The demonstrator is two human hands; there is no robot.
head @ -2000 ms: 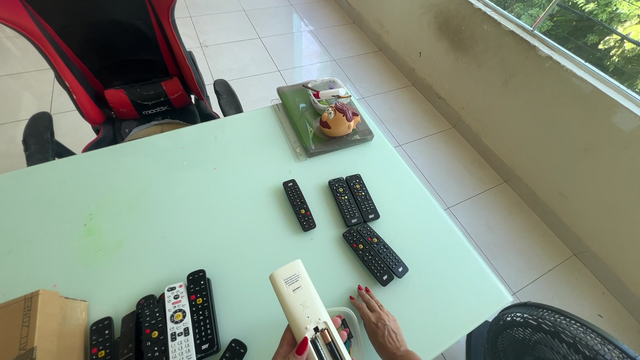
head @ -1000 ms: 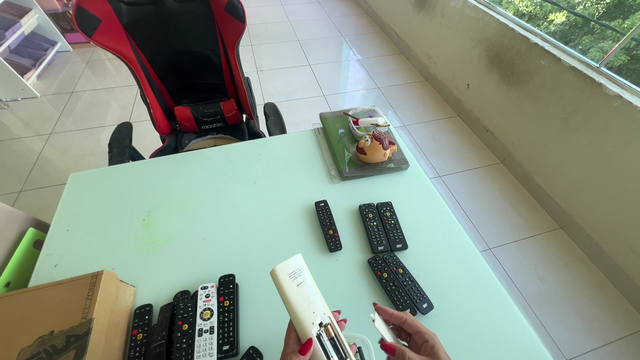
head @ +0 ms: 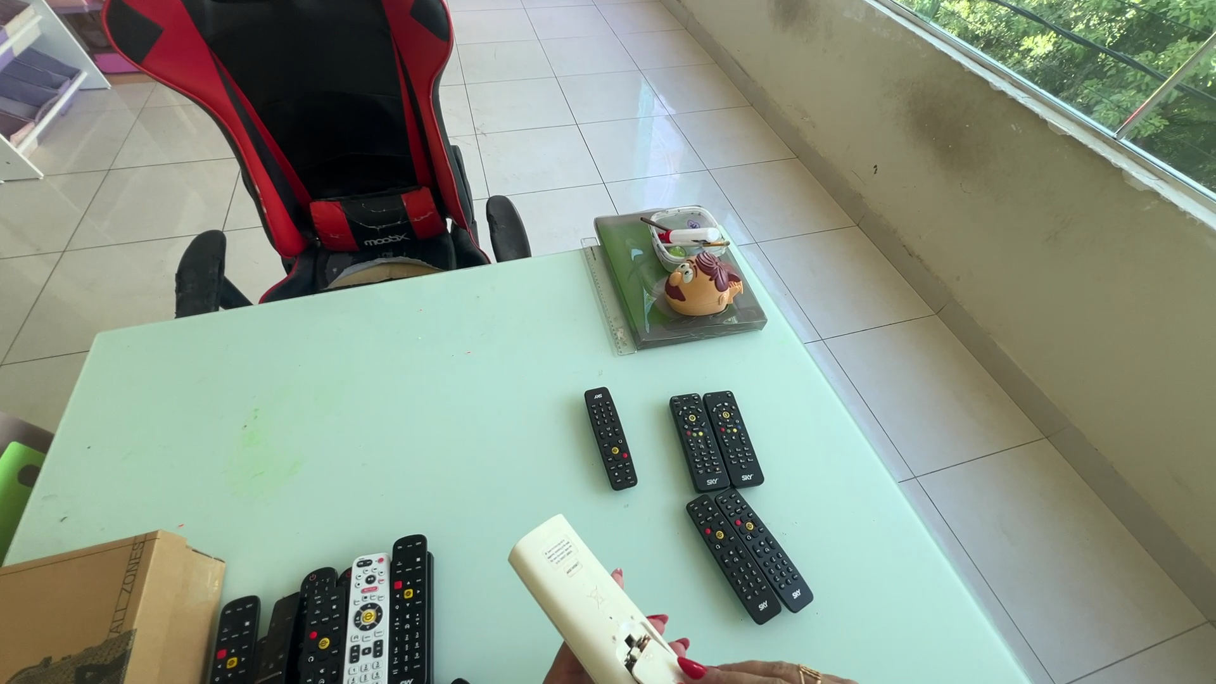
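Observation:
A white remote control (head: 589, 603) lies back side up in my left hand (head: 567, 665), low in the view, its printed label near the far end. My right hand (head: 760, 673), with red nails and a ring, has its fingers at the near end, on the white battery cover (head: 657, 662), which sits partly over the battery compartment. Beyond my hands to the right are several black remotes (head: 733, 560), laid in pairs, and a single black remote (head: 610, 439). At the lower left a white remote (head: 368, 617) stands in a row among black remotes (head: 410, 608).
A cardboard box (head: 180, 608) sits at the table's left front. A green folder-like case (head: 684, 328) at the far right corner bears a plastic tub (head: 686, 228) and a toy figure (head: 701, 285), beside a clear ruler (head: 610, 302). A red and black chair (head: 370, 223) stands behind the table.
My right hand has brought the white battery cover onto the remote, over the batteries that showed before. Two seconds ago that hand rested on the table. The view has shifted.

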